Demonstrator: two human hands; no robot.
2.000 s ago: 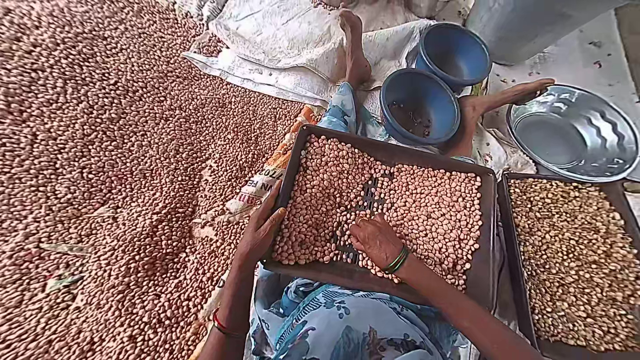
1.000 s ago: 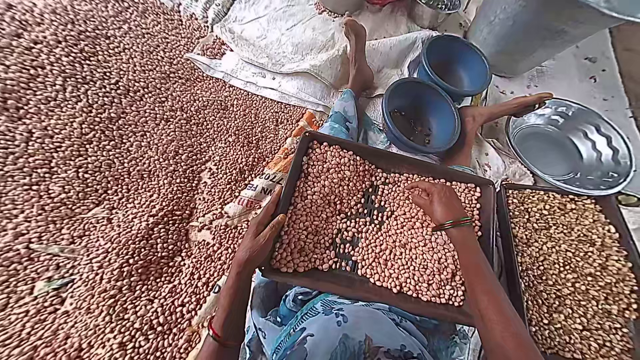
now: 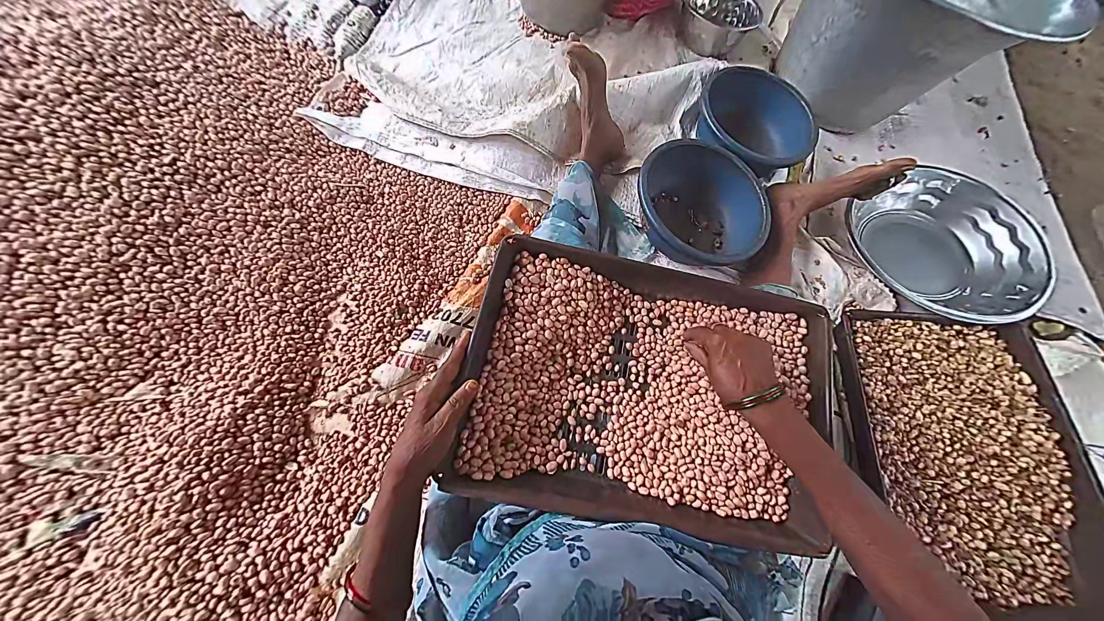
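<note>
A dark rectangular tray (image 3: 655,274) rests on my lap, tilted slightly. Pinkish nuts or beans (image 3: 552,345) lie in it in two heaps, with a gap between them where the slotted tray bottom shows. My left hand (image 3: 440,414) grips the tray's left rim, thumb on top and fingers partly hidden beneath. My right hand (image 3: 733,362), with green bangles at the wrist, rests on the right heap with its fingers curled down; whether they pinch a piece cannot be seen.
A large spread of the same nuts or beans (image 3: 172,259) covers the left side. At right lies a second tray (image 3: 1048,362) of browner pieces. Beyond my lap stand two blue bowls (image 3: 703,203) (image 3: 759,116), a shiny metal basin (image 3: 914,250), a large metal tub (image 3: 862,60) and white sacks (image 3: 466,78).
My right hand has moved from the tray's middle gap to the right heap. The gap between the heaps shows more of the tray bottom. My left hand has stayed on the rim.
</note>
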